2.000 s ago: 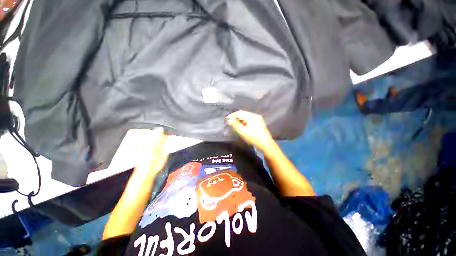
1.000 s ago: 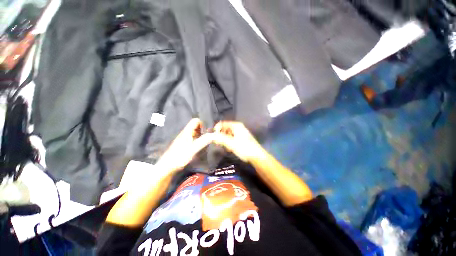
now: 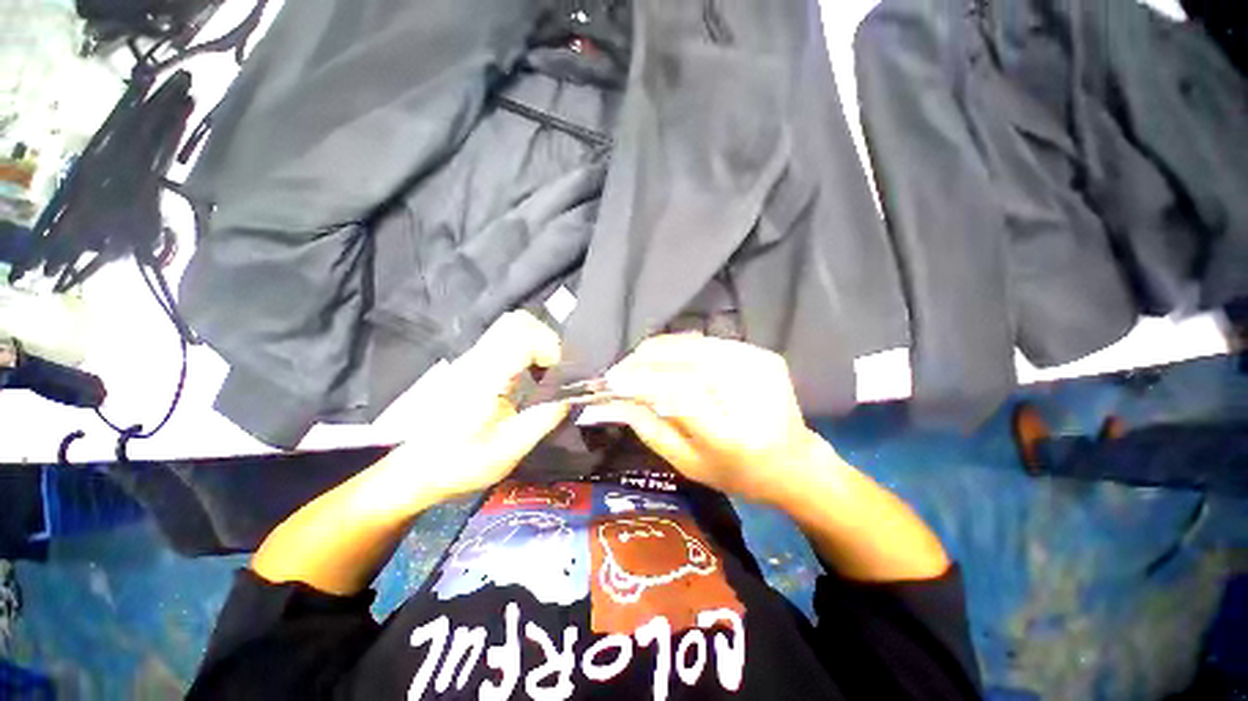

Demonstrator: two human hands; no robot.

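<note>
A dark grey suit jacket lies open on the white-topped table, its smoother lining and a small white label showing. My left hand pinches the jacket's lower front edge near the table's front edge. My right hand is beside it, fingertips almost touching the left, with a thin tool, likely thread snips, partly hidden between the fingers. The snips' tip is at the jacket edge between both hands; a loose thread cannot be made out.
More grey jackets lie at the right. A tangled pile of black hangers and a black-handled spray gun with a cord are at the left. Black hooks stick out from the table's front edge. A person's shoe is on the blue floor.
The jacket's front panel was spread out, then folded over the lining. My hands came together at its lower edge and are now closer in view. The camera view has shifted and turned.
</note>
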